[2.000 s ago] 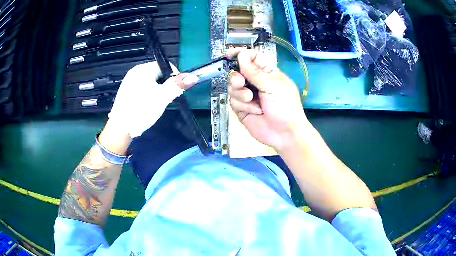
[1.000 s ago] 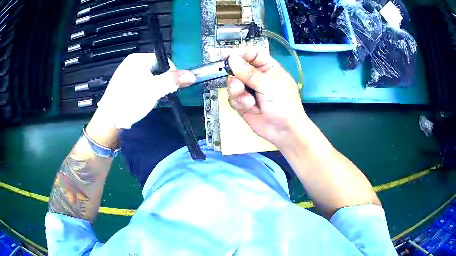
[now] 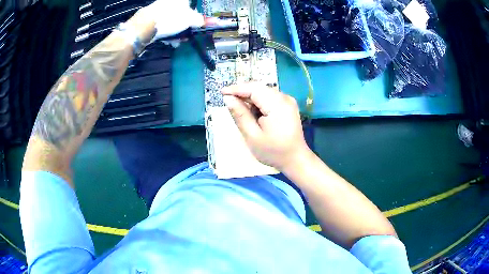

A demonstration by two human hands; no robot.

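My gloved left hand [image 3: 174, 19] is at the upper left, closed on a tubular unit [image 3: 221, 23]. The unit's silver end lies across the far part of the assembly fixture [image 3: 241, 69], and its thin black arm [image 3: 202, 49] hangs down at the fixture's left edge. A silver cylinder [image 3: 231, 46] sits on the fixture just nearer me. My bare right hand [image 3: 271, 128] is over the near part of the fixture, beside the cream plate [image 3: 233, 152]. Its fingers are curled, with thumb and forefinger tips together. Any small piece between them is not visible.
A black parts tray [image 3: 142, 80] with units lies left of the fixture. A yellowish air hose [image 3: 300, 64] curves on the right. Beyond it are a blue bin [image 3: 335, 55] of black pieces and clear plastic bags [image 3: 418, 64]. The bench's front edge runs across.
My left hand has moved away from me with the unit, bringing its silver end onto the fixture. My right hand has separated from the unit and is lower. The view has shifted slightly.
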